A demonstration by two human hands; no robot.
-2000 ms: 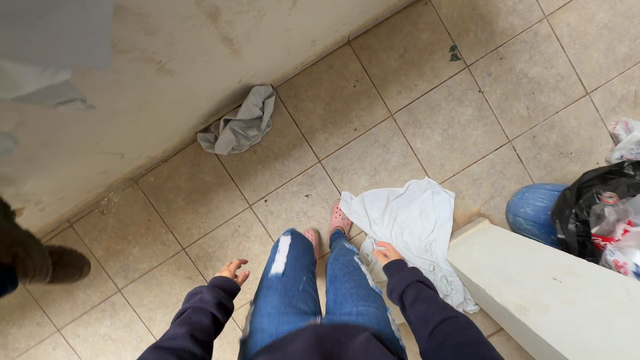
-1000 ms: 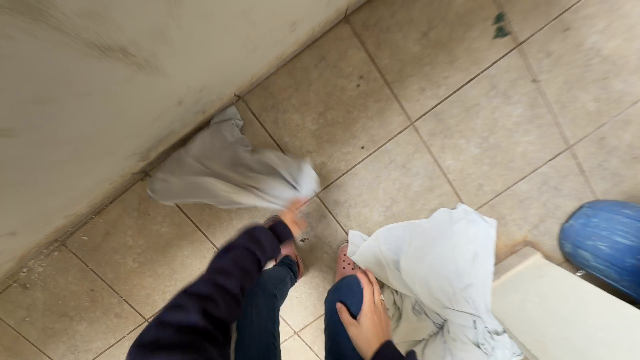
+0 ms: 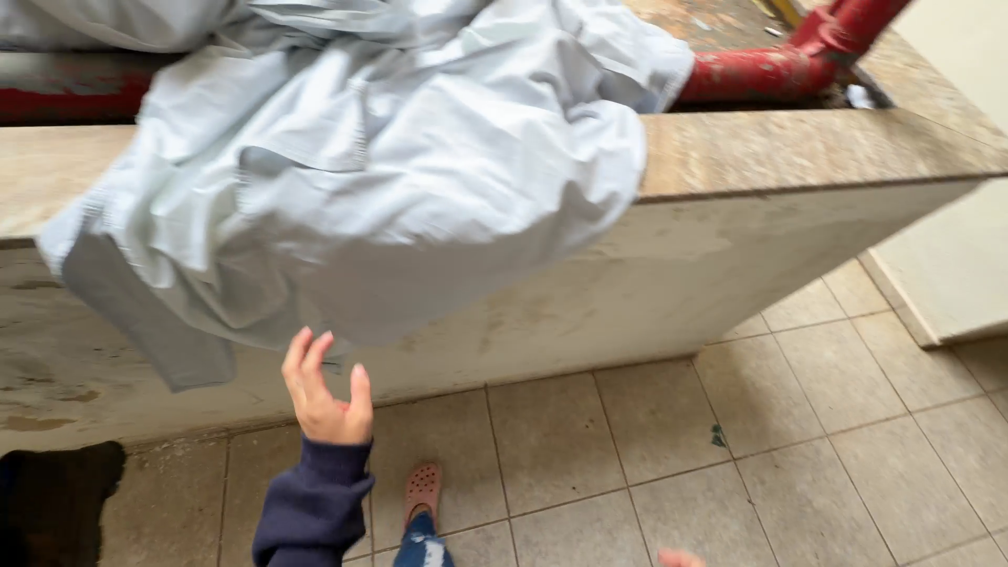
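A crumpled heap of pale grey-white cloth (image 3: 441, 157) lies over the ledge of a low wall, with part of it hanging down the wall's face. Just below its hanging edge is my left hand (image 3: 331, 394), fingers spread and slightly curled, holding nothing. Whether the fingertips touch the cloth is hard to tell. At the bottom edge of the view only a fingertip or two of my right hand (image 3: 681, 558) shows, low over the floor; the rest is cut off.
Red painted pipes (image 3: 756, 77) run behind the stone-topped ledge (image 3: 787, 153). Below stand the stained wall face (image 3: 598, 291) and the tiled floor (image 3: 551, 441). My foot in a pink clog (image 3: 424, 484) is on the tiles. A dark shape (image 3: 59, 504) sits at the lower left.
The view has swung up to the ledge. The grey cloth on the floor by the wall and the white one near my right foot no longer show there. My left hand is now at the cloth heap.
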